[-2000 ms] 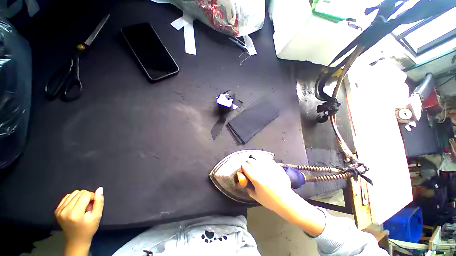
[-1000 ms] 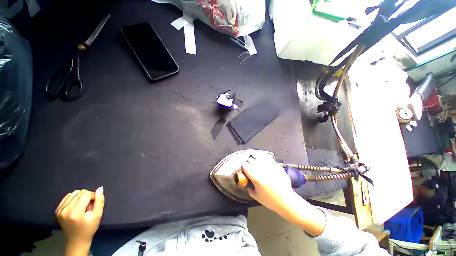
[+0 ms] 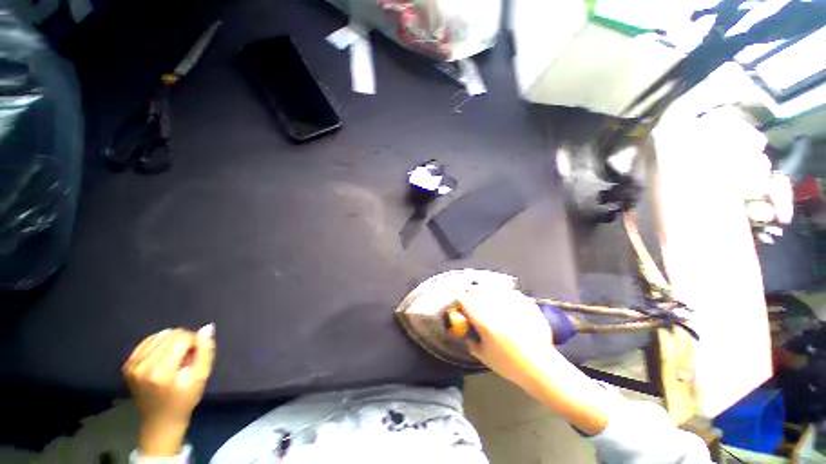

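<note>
My right hand (image 3: 494, 328) is closed around the dark blue handle of the steam iron (image 3: 435, 313), which rests flat on the dark cloth-covered table (image 3: 235, 245) near its front edge. My left hand (image 3: 170, 367) is curled at the front left edge, with nothing visible in it. A small stack of black cut pieces (image 3: 477, 217) lies just behind the iron. A small white and black scrap (image 3: 429, 179) and a narrow black strip (image 3: 414, 228) lie beside the stack. What lies under the iron is hidden.
Scissors (image 3: 156, 118) and a smartphone (image 3: 292, 89) lie at the back left. A translucent bag (image 3: 36, 172) stands at far left. White strips (image 3: 362, 65), a clear bag (image 3: 435, 23) and a white box (image 3: 580, 68) are at the back. A metal plate (image 3: 584, 172) and cords are right.
The camera view has shifted, moving the whole scene slightly to the right and blurring it. The iron and both hands keep their places on the table.
</note>
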